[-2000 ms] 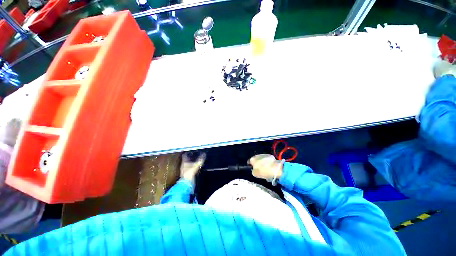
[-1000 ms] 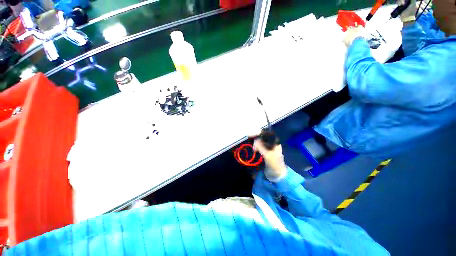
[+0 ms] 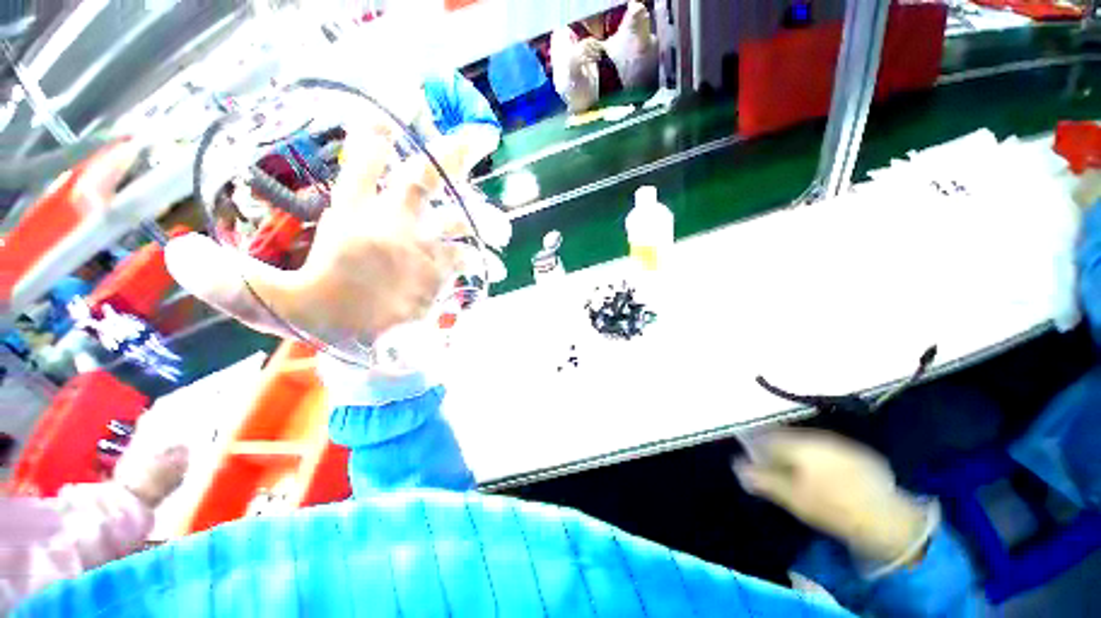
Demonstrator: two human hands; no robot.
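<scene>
My left hand (image 3: 356, 260), in a thin whitish glove, is raised large at the left centre, with the thumb spread to the left. A thin dark wire loop (image 3: 447, 169) circles around it and seems held by it; shiny clear and silvery parts show by the wrist, and the exact grip is unclear. My right hand (image 3: 833, 489), gloved and blurred, is below the bench's front edge and appears empty. A curved black strap or cable (image 3: 845, 402) lies over the bench edge just above it. A heap of small black parts (image 3: 618, 312) lies mid-bench.
A yellow-labelled bottle (image 3: 650, 229) and a smaller clear bottle (image 3: 548, 258) stand at the bench's back edge. The red divided tote (image 3: 272, 447) is at lower left, beside another person's pink sleeve (image 3: 73, 537). White sheets (image 3: 966, 181) lie far right, near a blue sleeve (image 3: 1091, 260).
My left hand has come up into view with the wire loop. My right hand has let go of the black tool and moved lower right. The view has turned back left and up.
</scene>
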